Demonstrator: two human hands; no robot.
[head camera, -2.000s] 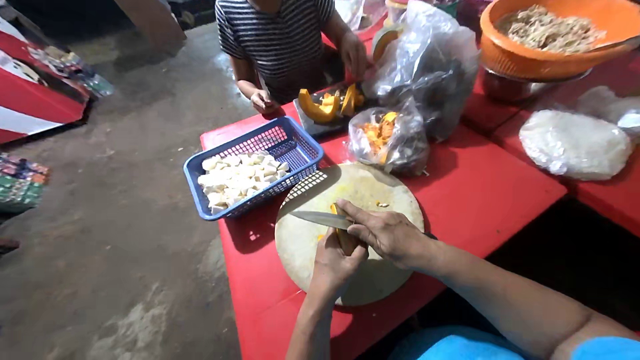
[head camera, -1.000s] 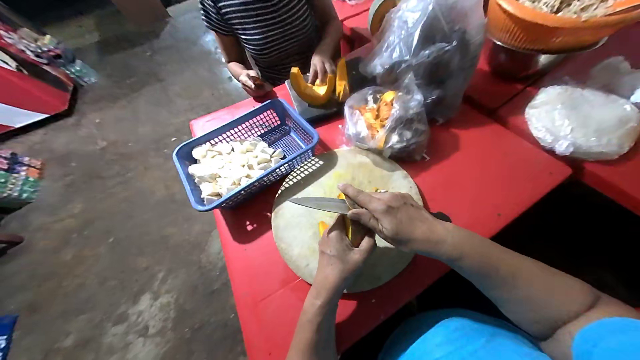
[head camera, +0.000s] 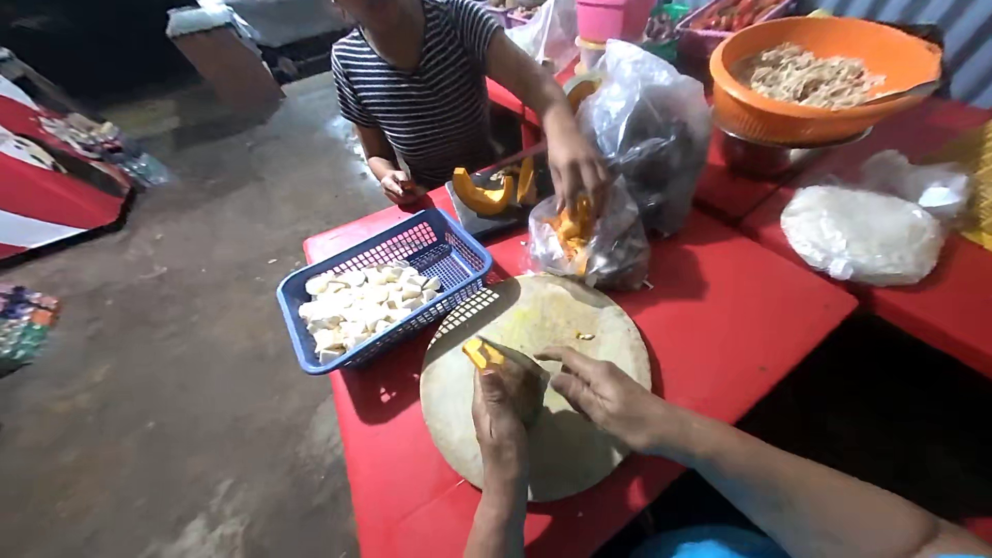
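Over the round, pale cutting board (head camera: 573, 465), my left hand (head camera: 500, 426) holds a piece of pumpkin (head camera: 484, 354), its orange flesh showing above the thumb. My right hand (head camera: 604, 395) is just right of it, fingers curled around a knife whose handle is hidden; the blurred, dark blade (head camera: 523, 368) lies against the piece, hard to tell from its rind. A blue plastic basket (head camera: 291, 314) with white chunks (head camera: 364, 306) stands at the board's upper left. Beyond the board is a clear plastic bag (head camera: 546, 240) with orange pumpkin scraps (head camera: 572, 232).
Across the red table (head camera: 744, 333), a person in a striped shirt (head camera: 418, 85) has one hand (head camera: 577, 170) in the scrap bag. Pumpkin wedges (head camera: 484, 194) lie near them. A larger plastic bag (head camera: 651, 132), an orange colander (head camera: 783, 116) of shredded food and a bagged white mass (head camera: 860, 232) stand at right.
The other person's hand has moved from the pumpkin wedges to the scrap bag. In my hands, the knife blade has turned from pointing left, clear of the piece, to lying against it.
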